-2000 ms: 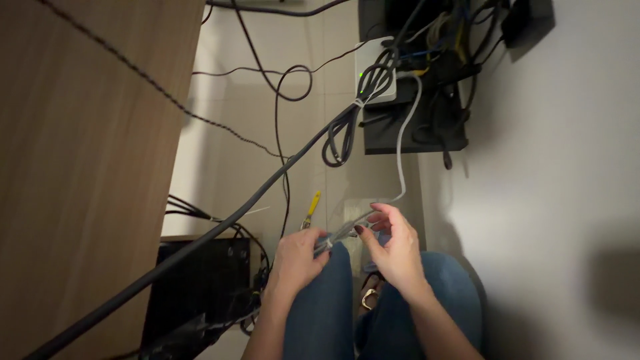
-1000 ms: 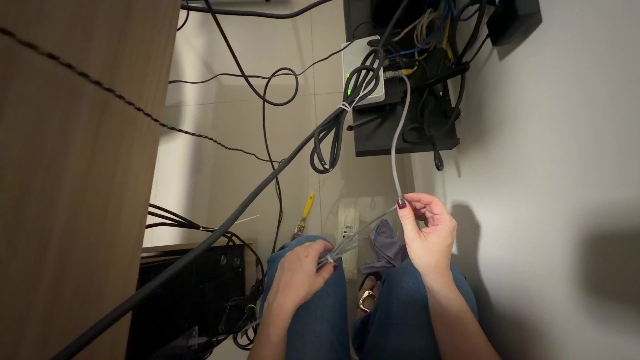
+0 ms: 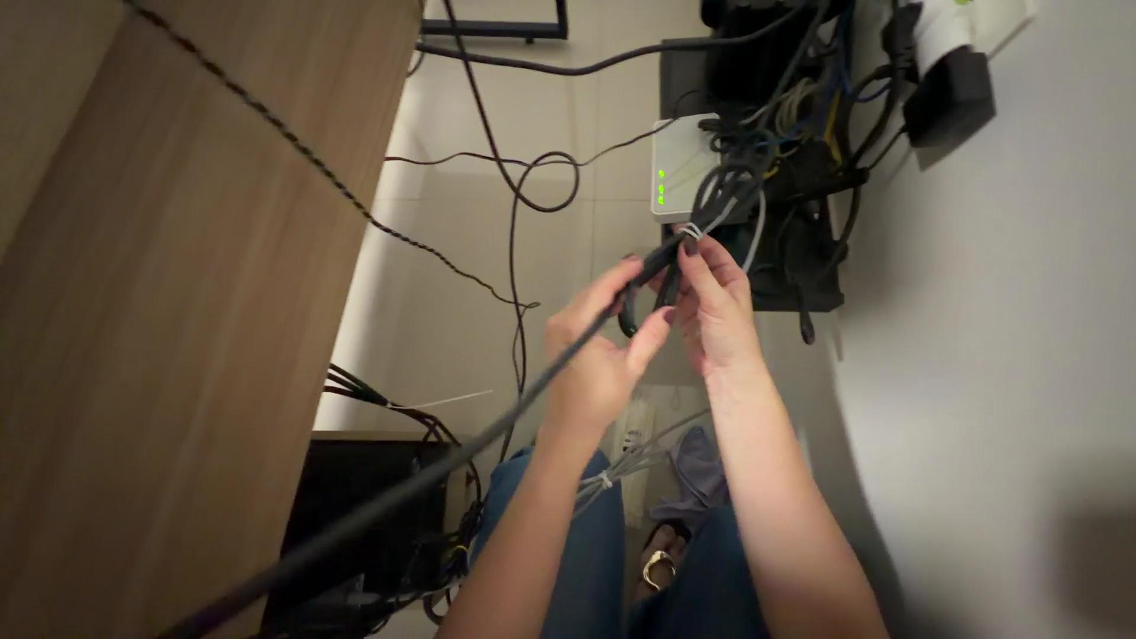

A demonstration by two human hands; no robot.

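My left hand (image 3: 599,355) is around the looped part of a thick black cable bundle (image 3: 657,260), its fingers on the loops. Just to the right, my right hand (image 3: 717,306) pinches the same bundle at a white tie (image 3: 690,231). Beyond the hands a white network device (image 3: 679,173) shows green lights. A grey cable bundle (image 3: 606,481), tied in white, lies over my left knee, with neither hand on it. A light grey cable (image 3: 757,232) hangs right of the black loops.
A wooden panel (image 3: 204,293) stands at the left, a white wall (image 3: 985,328) at the right. A black power adapter (image 3: 950,98) is plugged in at the upper right. Thin dark cables (image 3: 512,266) cross the tiled floor. A black box (image 3: 355,515) sits at the lower left, near tangled cables.
Both hands have moved up from the grey cable to the tied black bundle. The grey bundle, held earlier, now rests over my knee.
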